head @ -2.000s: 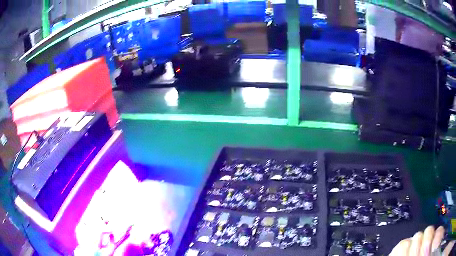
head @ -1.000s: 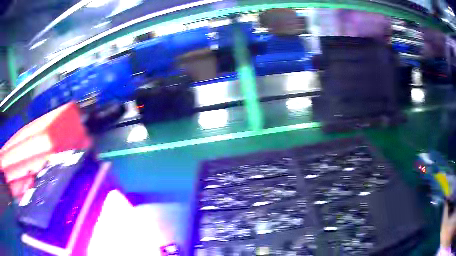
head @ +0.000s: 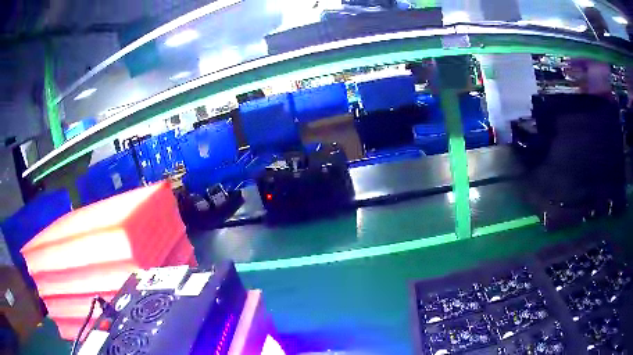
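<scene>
No hand of mine is in the picture. A black foam tray (head: pixel 415 299) lies at the lower right on the green bench mat, cut off by the bottom and right edges. Small circuit boards (head: pixel 520 313) lie in rows in its two sections, with a divider between them. At the lower left stands a black lamp unit (head: pixel 182 312) with round fan grilles on top and a row of red lights on its side. A violet-white glow shows beneath it at the bottom edge.
Red-orange stacked blocks (head: pixel 104 243) stand behind the lamp unit. A green post (head: pixel 458 166) rises behind the mat. A tall black stack (head: pixel 579 156) stands at the right. Beyond the bench are a grey shelf (head: pixel 409 180), a black device (head: pixel 305 188) with a red light, and blue bins (head: pixel 267 125).
The view has tilted up and shifted, so the tray now sits lower and further right. The hand seen at the right edge and the blue box with yellow are out of the picture.
</scene>
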